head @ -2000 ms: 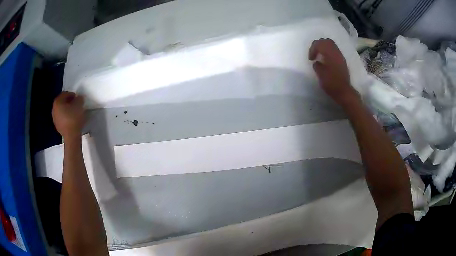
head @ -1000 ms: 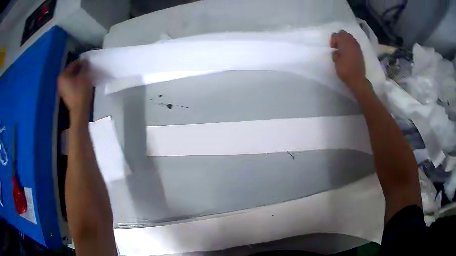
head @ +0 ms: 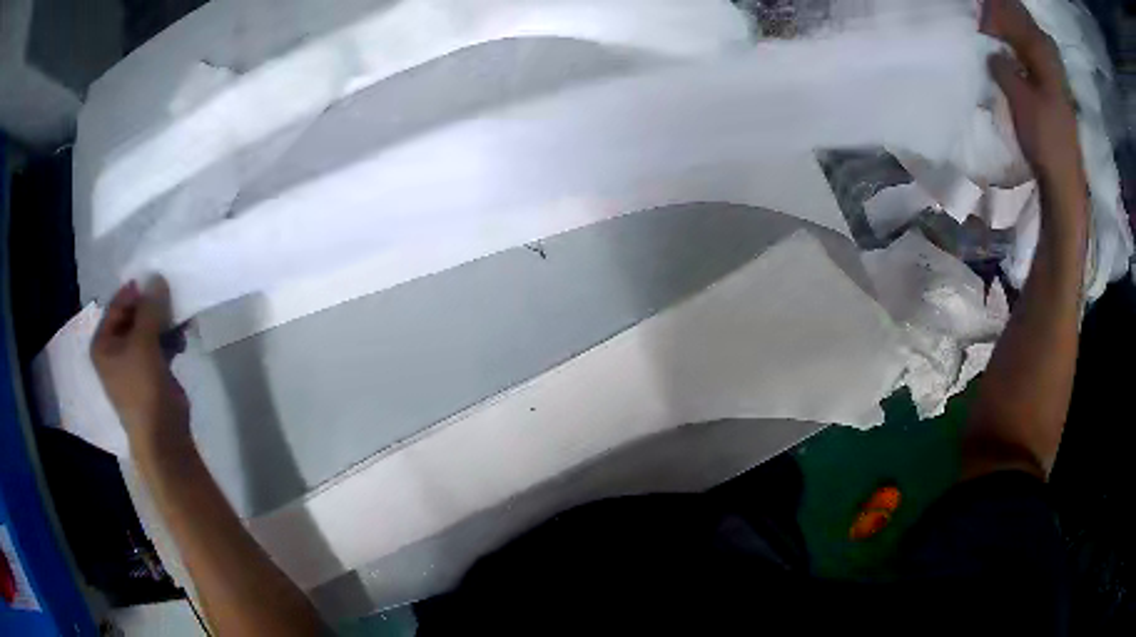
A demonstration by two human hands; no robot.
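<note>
My left hand (head: 140,355) pinches the left end of a long bright white strip (head: 498,168). My right hand (head: 1028,75) grips its right end, beyond the table's right side. The strip is stretched between my hands and slightly blurred, above a flat white piece (head: 299,314) whose lower edge shows below it. Another long white strip (head: 374,62) lies at the far side of the grey table (head: 374,373). A cream stack of curved cut pieces (head: 598,392) lies along the near edge.
Crumpled white and grey scraps (head: 941,299) are heaped at the right. The blue machine cover (head: 31,498) is at the left edge. A white piece (head: 69,373) lies at the table's left side. An orange object (head: 876,511) is on the green floor.
The strip held by both hands has come off the far strip and nearer to me, over the middle piece. My right hand has moved right. The view has shifted, showing more floor.
</note>
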